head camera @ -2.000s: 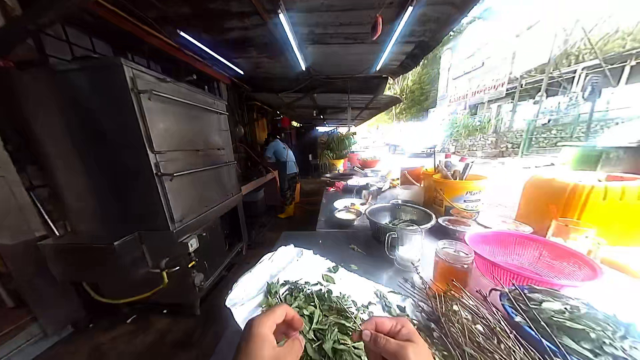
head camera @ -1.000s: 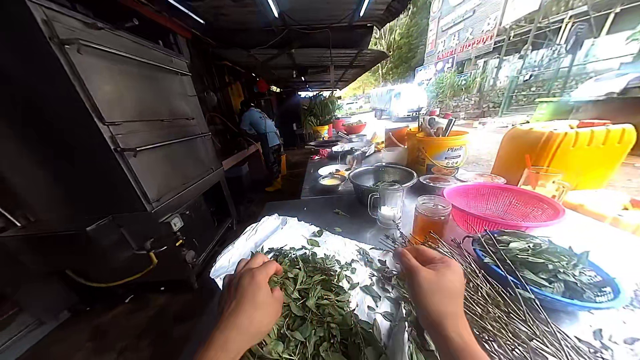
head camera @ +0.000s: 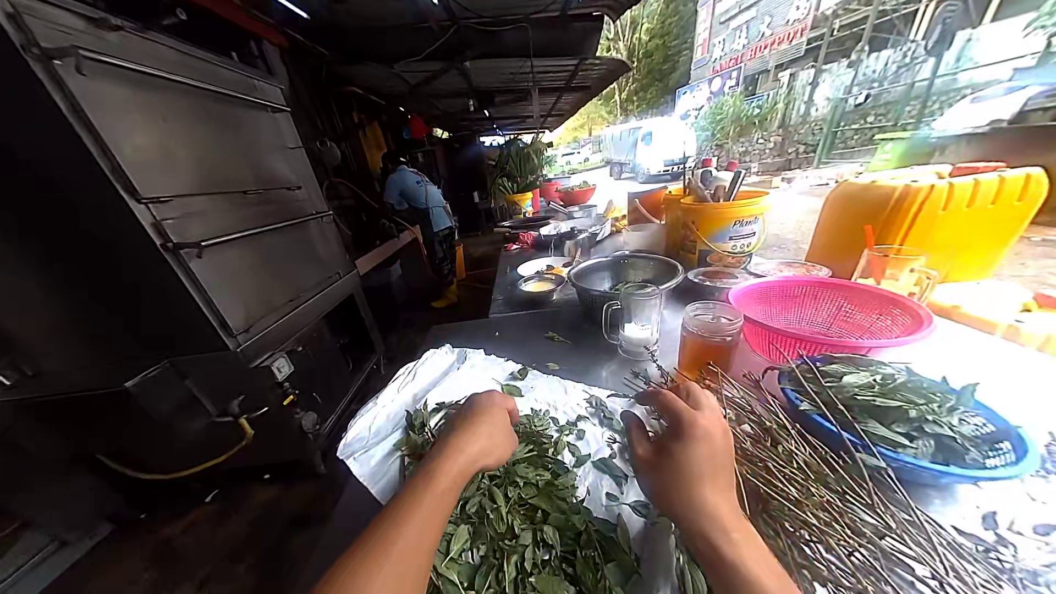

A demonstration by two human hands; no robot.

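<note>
My left hand point(head camera: 483, 429) is over a heap of green leafy sprigs point(head camera: 528, 511) on a crumpled white cloth or sheet point(head camera: 396, 412). Its fingers are curled together; what is between them is hidden. My right hand point(head camera: 681, 445) reaches to the near end of a pile of bare stems point(head camera: 825, 495), its thumb and fingers bent around thin stems; whether it grips them is unclear. Just beyond it stand a jar of amber liquid point(head camera: 708, 342) and a glass mug point(head camera: 637, 322) with something white inside. Right of the stems lies a blue basket point(head camera: 1002, 462) holding green leaves.
A pink plastic basket point(head camera: 825, 318), a metal colander point(head camera: 624, 276), a yellow bucket with utensils point(head camera: 726, 227) and a yellow container point(head camera: 924, 219) stand farther back. A large steel oven point(head camera: 198, 165) is at the left. A person in blue point(head camera: 421, 202) bends over beyond it.
My hands were close together over the leaves two seconds ago and are now apart, the right one at the stems. The view has turned and dipped.
</note>
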